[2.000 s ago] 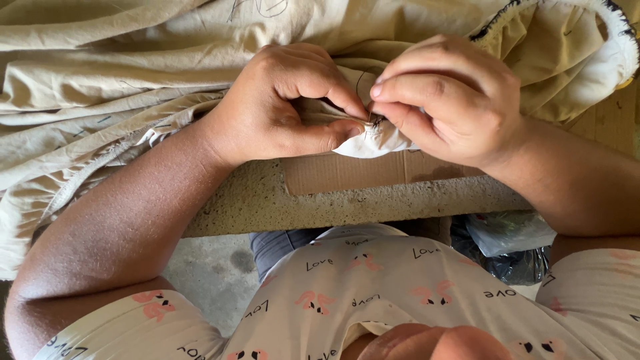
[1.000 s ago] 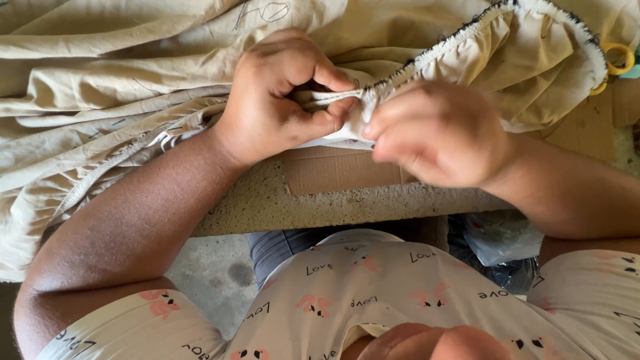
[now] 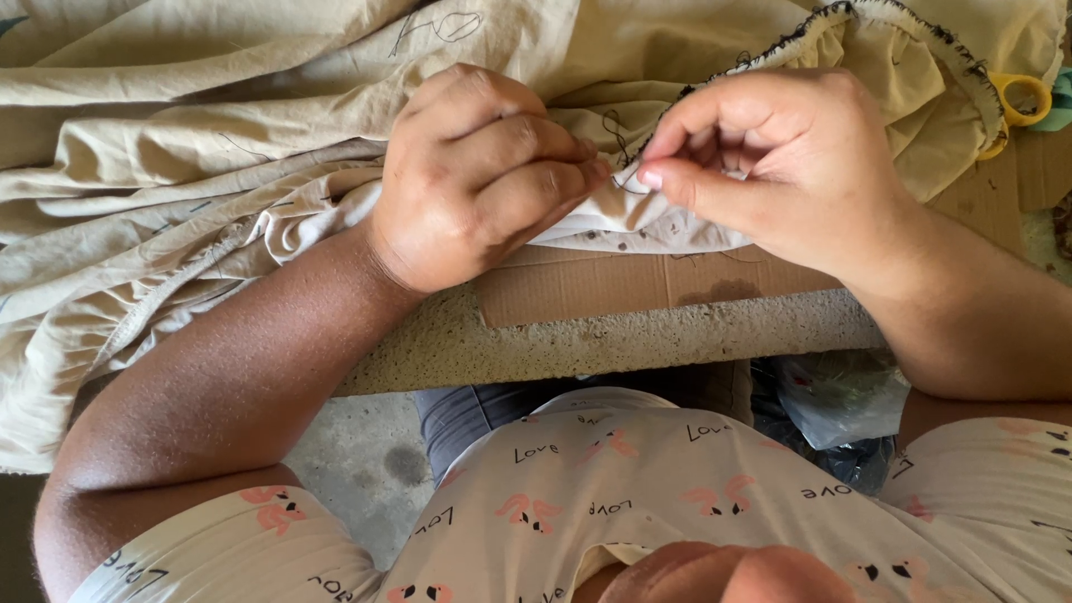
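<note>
Gathered beige fabric [image 3: 276, 92] lies across the work surface, its ruffled edge [image 3: 938, 38] bound with dark stitching at the upper right. My left hand [image 3: 490, 176] is closed, knuckles up, over the pale hem; what its fingertips hold is mostly hidden. My right hand [image 3: 762, 159] pinches the stitched edge of the cloth between thumb and forefinger. Loops of dark thread [image 3: 618, 130] stand on the cloth between the two hands. No needle can be made out.
Under the cloth is a sheet of cardboard [image 3: 578, 289] on a rough concrete slab [image 3: 620, 335]. Yellow-handled scissors [image 3: 1026, 99] lie partly covered at the far right. Plastic bags [image 3: 837, 402] are below the slab's edge, right of my lap.
My left hand has turned over from a thumb-side pinch to knuckles up. My right hand, blurred one second ago, now pinches the edge. More of the dark-stitched edge shows than two seconds ago.
</note>
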